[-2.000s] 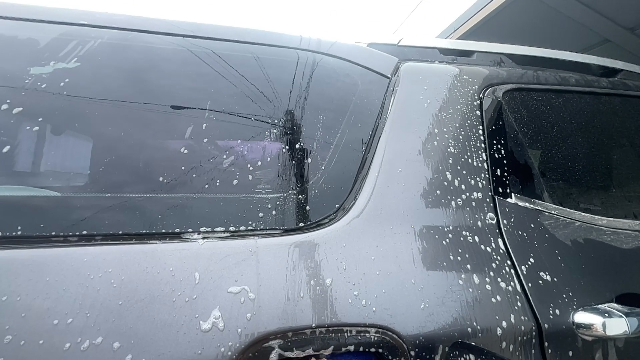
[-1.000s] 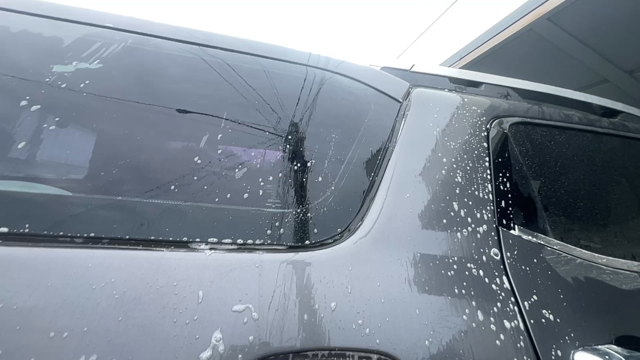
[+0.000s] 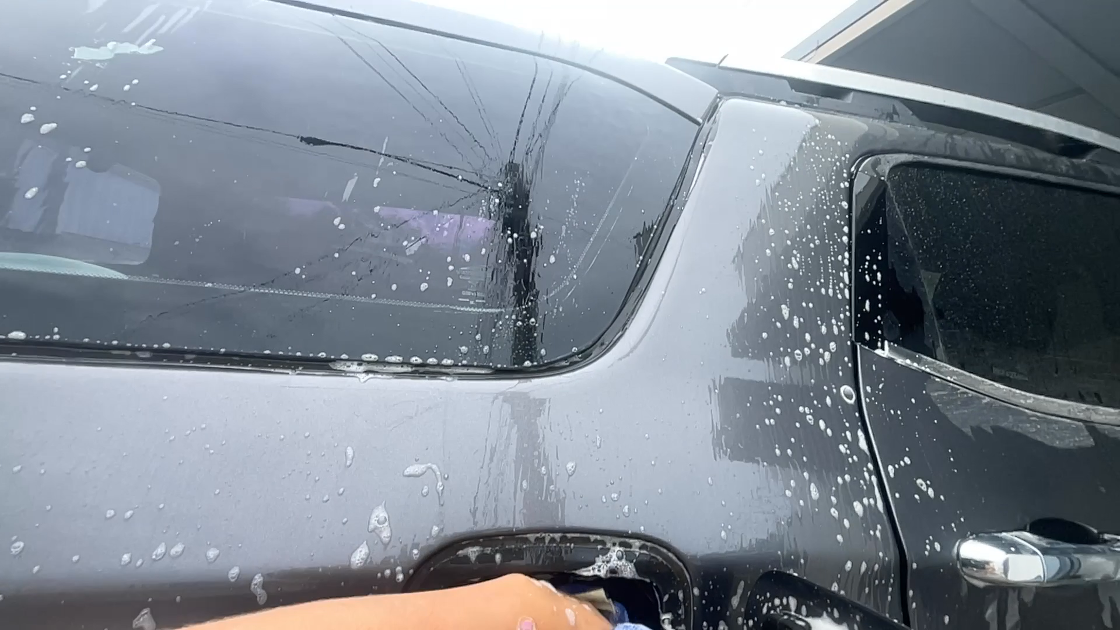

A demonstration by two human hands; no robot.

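My left hand reaches in from the bottom left, into the foamy fuel filler recess of a dark grey car. Its fingers are partly hidden inside the recess and cut off by the frame's edge. They seem closed on a blue cloth, of which only a small part shows. My right hand is out of view. Around the recess, the wet rear body panel carries soap suds and drops. Above it, the rear side window has streaks and foam spots.
Right of the recess stands a dark part, apparently the opened fuel flap. Farther right are the rear door's chrome handle and its window. A roof rail runs along the top, with a building's roof behind.
My left hand and forearm have come into view at the bottom, at the fuel filler recess; neither earlier frame shows them. The view has shifted slightly.
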